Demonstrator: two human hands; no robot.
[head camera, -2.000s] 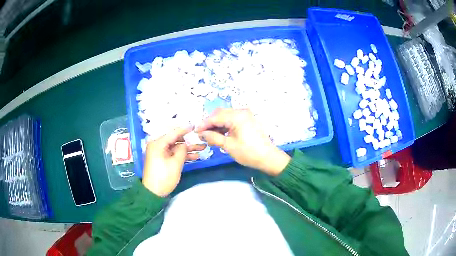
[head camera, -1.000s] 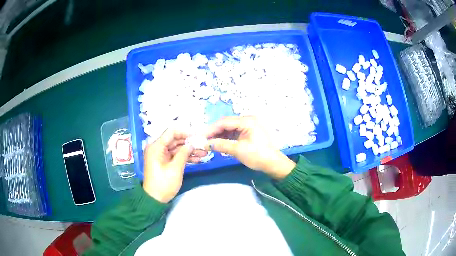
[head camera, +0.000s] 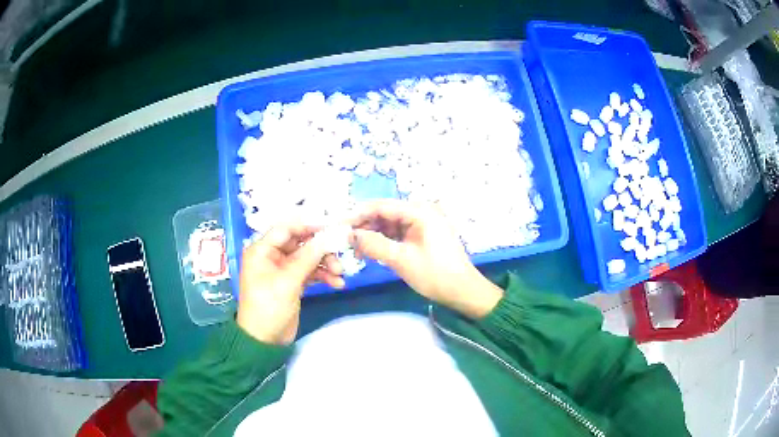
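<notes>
My left hand (head camera: 282, 269) and my right hand (head camera: 414, 247) meet over the near edge of the wide blue tray (head camera: 224, 162). A small white part (head camera: 338, 236) shows between their fingertips, overexposed, so its shape and whether it is one piece or two cannot be told. My left hand's fingers are curled around it; my right thumb and index finger pinch at its right side. White parts (head camera: 295, 162) are heaped in the tray's left half and lumpier white parts (head camera: 465, 154) in its right half. Blue floor shows between the heaps.
A narrower blue tray (head camera: 564, 94) with scattered white rounded blocks (head camera: 632, 171) stands at right. A clear box (head camera: 192, 299), a smartphone (head camera: 137, 299) and stacked clear trays (head camera: 38, 282) lie at left. More clear trays (head camera: 722, 141) lie at far right. Red stools (head camera: 726, 307) show below.
My left thumb has come further up over the white part and my left hand has turned slightly. My right hand stays at nearly the same place, its fingertips still at the part.
</notes>
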